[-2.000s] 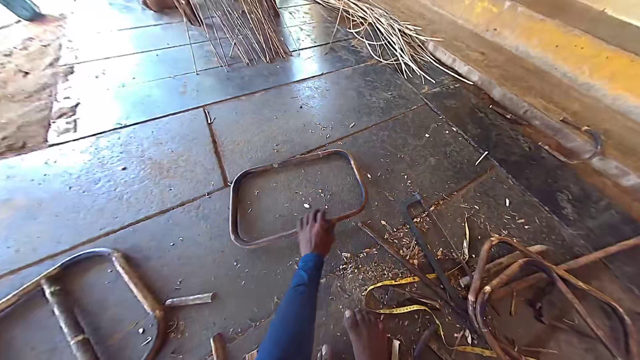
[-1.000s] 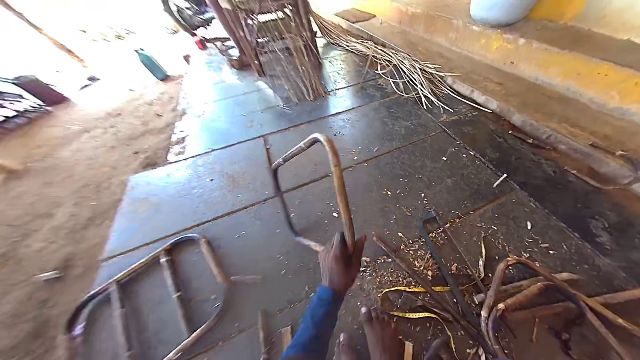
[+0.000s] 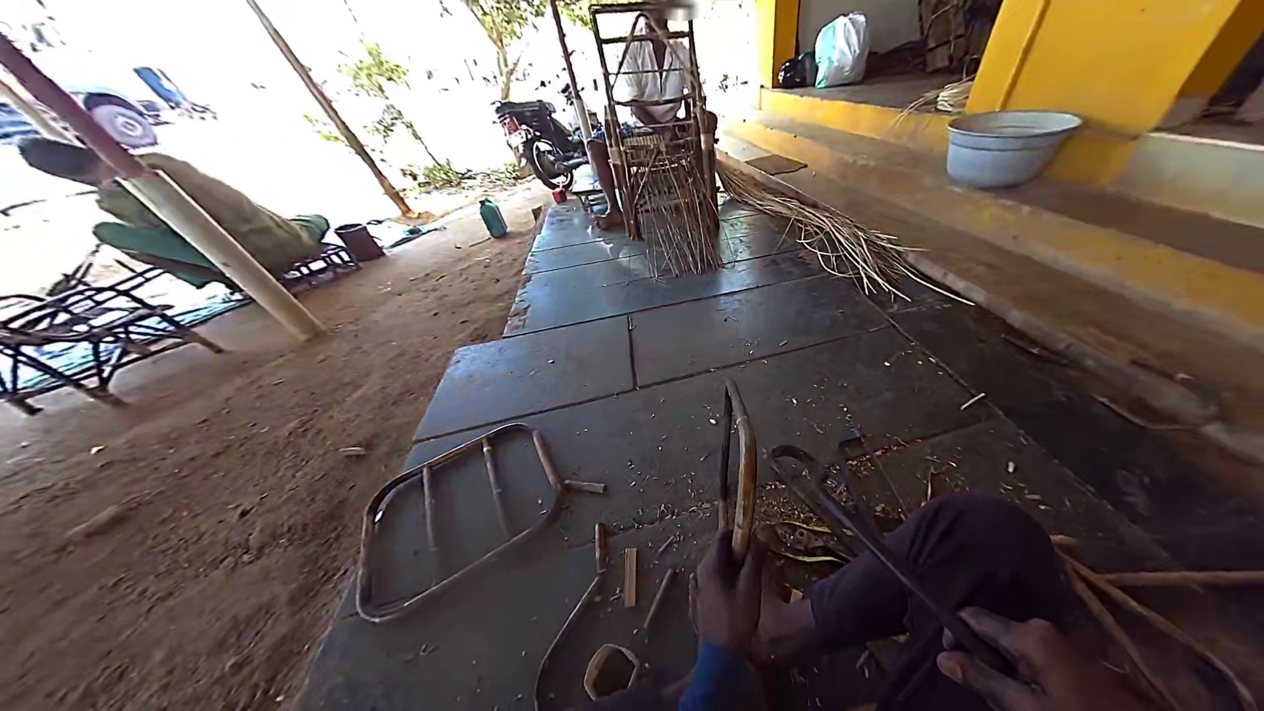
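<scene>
My left hand (image 3: 728, 592) grips the lower end of a bent cane frame (image 3: 748, 464), which stands upright and is seen nearly edge-on. My right hand (image 3: 1017, 652) is closed around a long dark metal bar (image 3: 889, 558) with a hooked end, slanting up and left above my bent knee. The bar's hooked end is just right of the cane frame; whether they touch I cannot tell. On the slabs to the left lies a rounded cane frame with crossbars (image 3: 499, 489). A yellow measuring tape (image 3: 805, 541) lies among shavings behind my hands, partly hidden.
Short cane pieces (image 3: 660, 597) and a cane ring (image 3: 610, 671) lie near my left hand. Farther ahead a person (image 3: 652, 74) sits behind a cane chair (image 3: 662, 168). Loose cane strips (image 3: 839, 232) lie beside the step (image 3: 1037, 247), which holds a metal tub (image 3: 1002, 153).
The cane frame, flat on the floor two seconds ago, is now raised upright in my left hand. My right hand has come into view with the metal bar. The view has tilted up.
</scene>
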